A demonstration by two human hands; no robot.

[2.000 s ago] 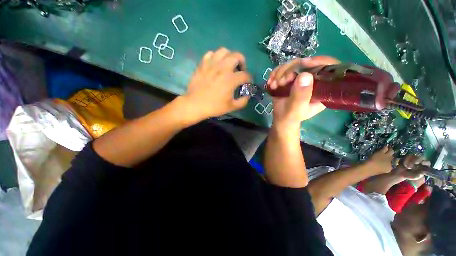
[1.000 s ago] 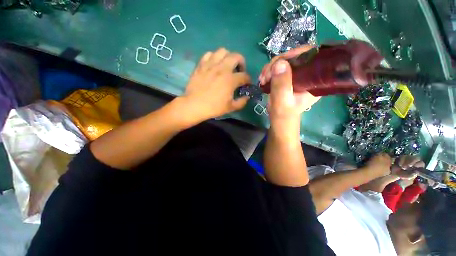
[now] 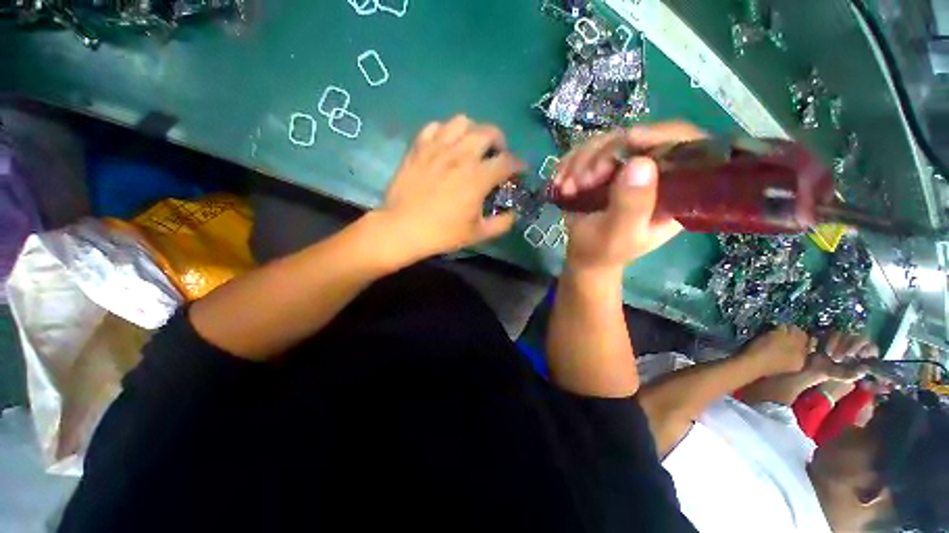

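My left hand (image 3: 445, 189) is closed around a small silver and black circuit board assembly (image 3: 508, 198), mostly hidden in the fingers. My right hand (image 3: 616, 205) grips a dark red electric screwdriver (image 3: 734, 189), held almost level with its nose towards the assembly. The bit end is at the assembly; exact contact is too small to tell. A heap of board assemblies (image 3: 596, 85) lies on the green bench beyond my right hand. Pale rectangular rings (image 3: 372, 69) lie flat on the bench, some overlapping.
A larger heap (image 3: 765, 281) and a yellow tray (image 3: 827, 235) are at the right, by a neighbour's arms (image 3: 718, 377). A pale rail (image 3: 708, 65) runs beyond. White (image 3: 78, 312) and yellow-orange bags (image 3: 198, 245) lie below the bench edge. More assemblies (image 3: 156, 16) are at top left.
The screwdriver's rear swung up, then came back down to nearly level, with its nose staying by the assembly. My left hand stays around the assembly. More pale rings show at the top edge.
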